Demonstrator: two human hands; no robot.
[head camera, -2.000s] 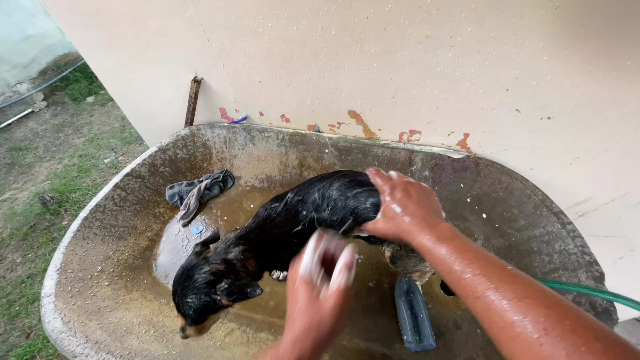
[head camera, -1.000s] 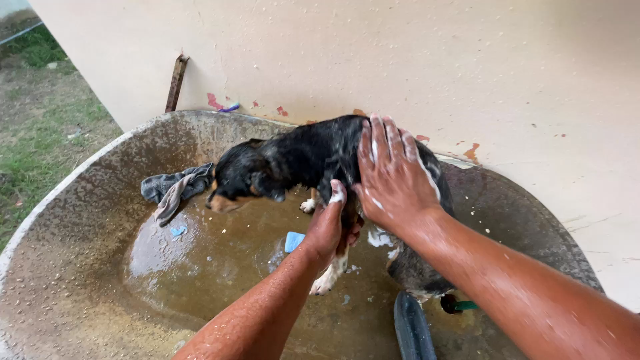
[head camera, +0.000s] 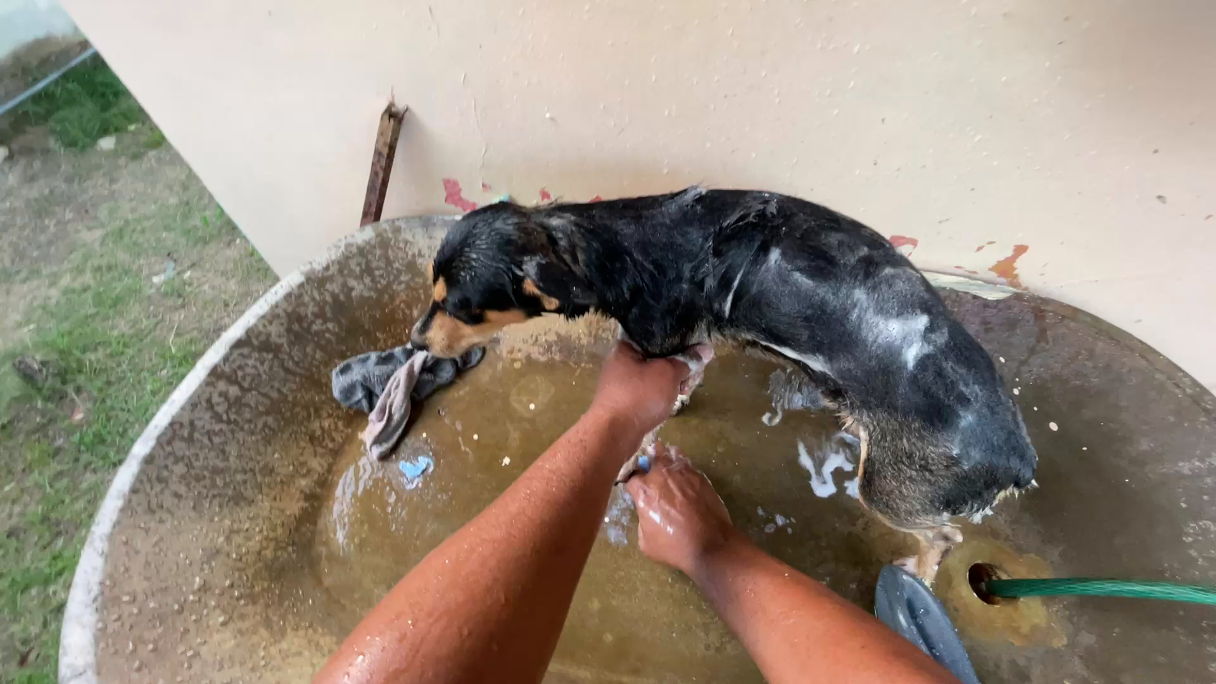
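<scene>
A wet black-and-tan dog (head camera: 798, 275) with lather on its back and hindquarters stands in a stained concrete basin (head camera: 218, 456), its head to the left. Under its chest, my left hand (head camera: 648, 382) is closed around the upper part of a front leg. Lower down, my right hand (head camera: 676, 503) grips the same leg near the paw, beside a small blue piece (head camera: 643, 463), perhaps soap. The fingertips of both hands are partly hidden. Shallow brownish water with foam covers the bottom of the basin.
Wet grey cloths (head camera: 394, 389) lie by the dog's muzzle. A green hose (head camera: 1102, 589) passes into the drain hole at the right, near a grey-blue plastic object (head camera: 920, 622). A painted wall (head camera: 665, 95) stands behind the basin; grass (head camera: 123, 313) is at the left.
My right hand has left the dog's back and is now down at its front leg. My left hand stays at the foreleg area. The dog's head has lifted from its lower position.
</scene>
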